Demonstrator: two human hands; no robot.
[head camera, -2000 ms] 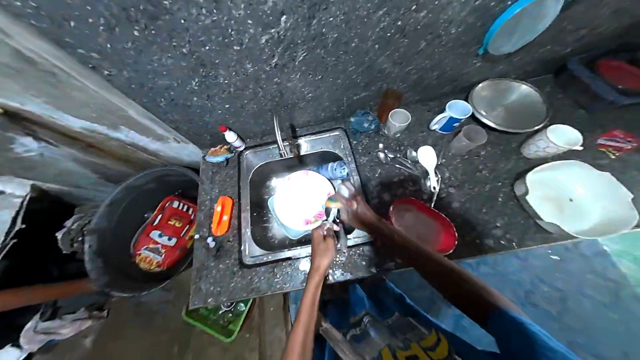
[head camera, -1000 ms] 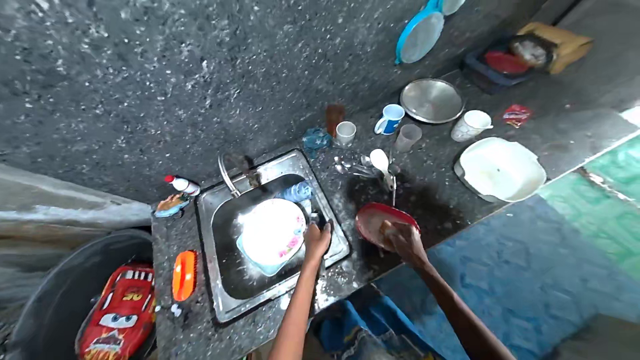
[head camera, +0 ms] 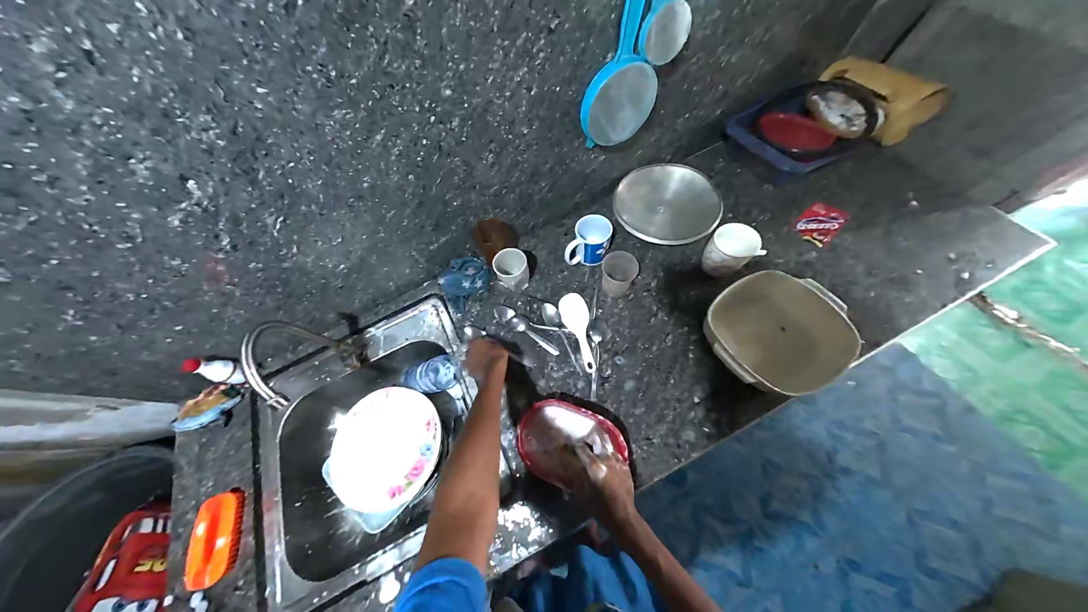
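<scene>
My left hand (head camera: 486,360) is stretched over the right rim of the steel sink (head camera: 270,510), beside several metal spoons (head camera: 537,338); what it holds, if anything, cannot be made out. My right hand (head camera: 600,478) is inside the red basin (head camera: 534,425) on the counter, its fingers low against the wet inner surface; a sponge or other item there cannot be made out. A white flowered plate (head camera: 382,446) lies in the sink with a clear glass (head camera: 432,374) behind it. A white serving spoon (head camera: 575,323) rests among the spoons.
Behind the spoons stand a white mug (head camera: 511,268), a blue-white mug (head camera: 591,240) and a plastic cup (head camera: 620,272). Further right are a round metal lid (head camera: 668,204), a patterned cup (head camera: 731,249) and a beige tub (head camera: 782,333). The curved faucet (head camera: 280,326) and an orange brush (head camera: 212,541) are left.
My left hand has moved away from me toward the spoons. My right hand went from the sink to the red basin and remains there. The view has shifted.
</scene>
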